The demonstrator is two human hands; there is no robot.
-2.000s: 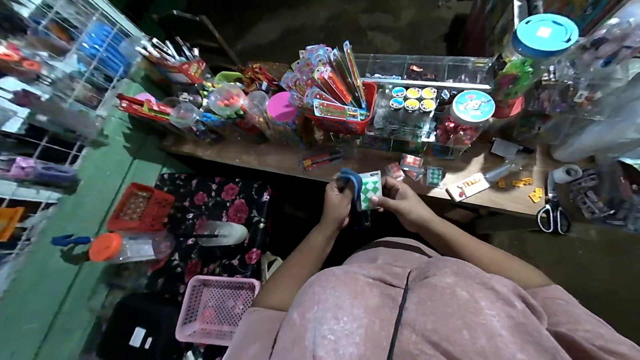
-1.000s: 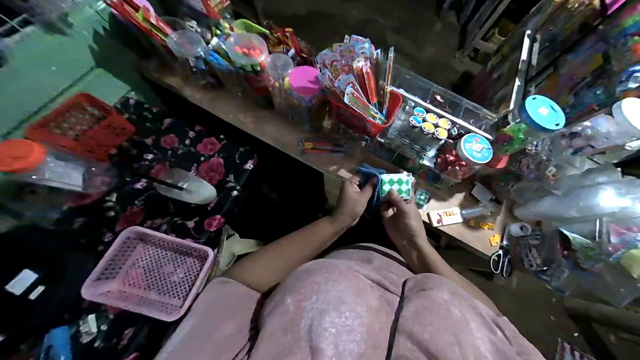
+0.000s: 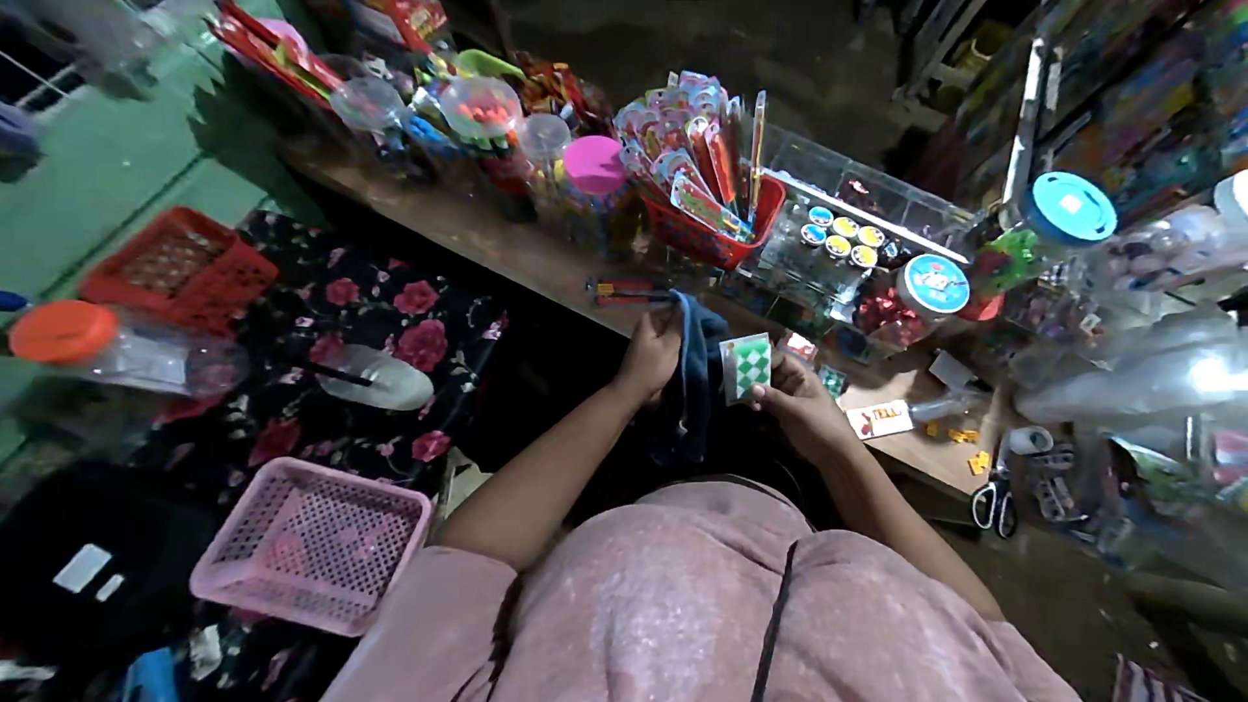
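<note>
My left hand grips a dark blue cloth, which hangs down in front of my body. Between the fingers and thumb of my right hand is a small flat packet with a green and white checkered pattern, just right of the cloth. On the wooden counter beyond the hands lie a red and black item, a small red and white packet and a small green packet. A white card with red and yellow print lies right of my right hand.
A red basket of wrapped sticks, a jar with a pink lid and a round blue-lidded tub line the counter. Scissors are at its right end. A pink plastic basket rests on black floral cloth at left.
The dark blue cloth, bunched in my left hand before, now hangs down from it. The checkered packet in my right hand is now apart from the cloth. The view has shifted.
</note>
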